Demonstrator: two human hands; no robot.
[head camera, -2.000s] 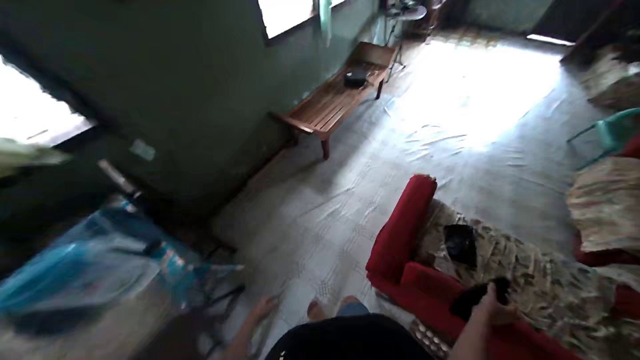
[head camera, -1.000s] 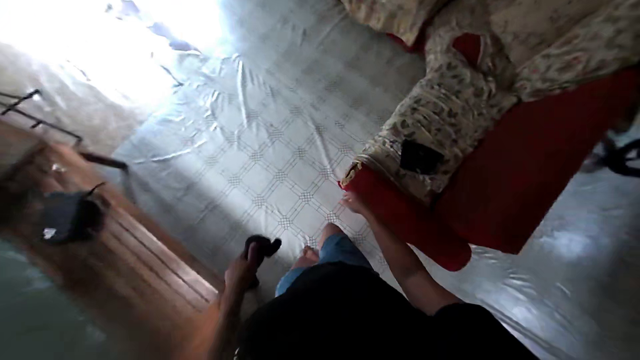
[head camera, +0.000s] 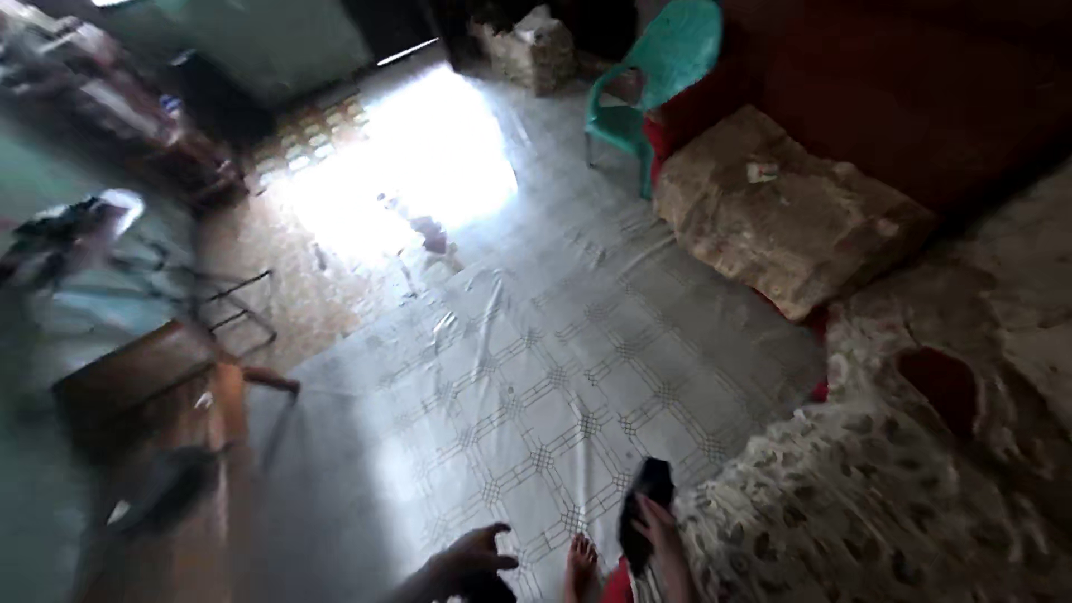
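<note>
My right hand (head camera: 662, 532) is shut on a flat black item (head camera: 646, 502), beside the sofa's floral cover; what the item is I cannot tell. Lower centre, my left hand (head camera: 477, 553) is over the patterned floor sheet, thumb and finger apart. A dark object (head camera: 481, 586) shows just under that hand, partly cut off by the frame edge; whether the hand grips it I cannot tell. My bare foot (head camera: 581, 559) stands on the floor between the hands.
A wooden bench (head camera: 222, 402) with a dark bag (head camera: 172, 490) stands at left. At right is a sofa with a floral cover (head camera: 804, 494) and a cloth-covered seat (head camera: 779, 209). A green plastic chair (head camera: 624, 126) stands beyond. The vinyl floor sheet (head camera: 536, 394) has raised wrinkles.
The black item that lay on the floral cover is now in my right hand, which was at the red armrest one second ago. The view has swung.
</note>
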